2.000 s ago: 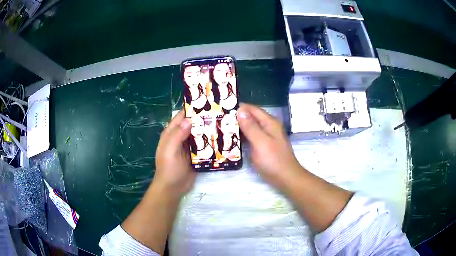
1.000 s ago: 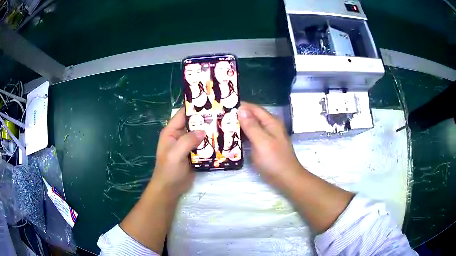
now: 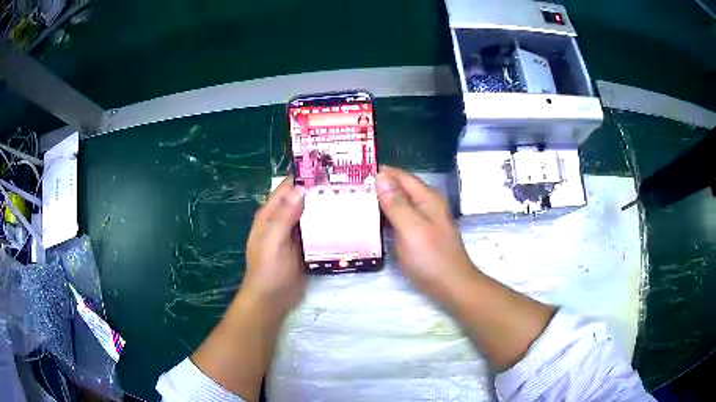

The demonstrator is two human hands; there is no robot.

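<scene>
A smartphone is held upright in front of me, a dark-rimmed slab. Its lit screen shows a pink-red picture in the upper half and a mostly white area below. My left hand grips its lower left edge, with the thumb at the rim. My right hand grips its lower right edge, with the thumb at the rim. The fingers behind the phone are hidden.
A grey-white screw feeder with dark bits in its bin stands at upper right. A black screwdriver points in from the right. A whitish sheet lies under my forearms. Plastic bags, cables and a white box are at left.
The screen has changed from a grid of pictures to a pink-red and white page. My left thumb has moved off the screen back to the phone's left edge.
</scene>
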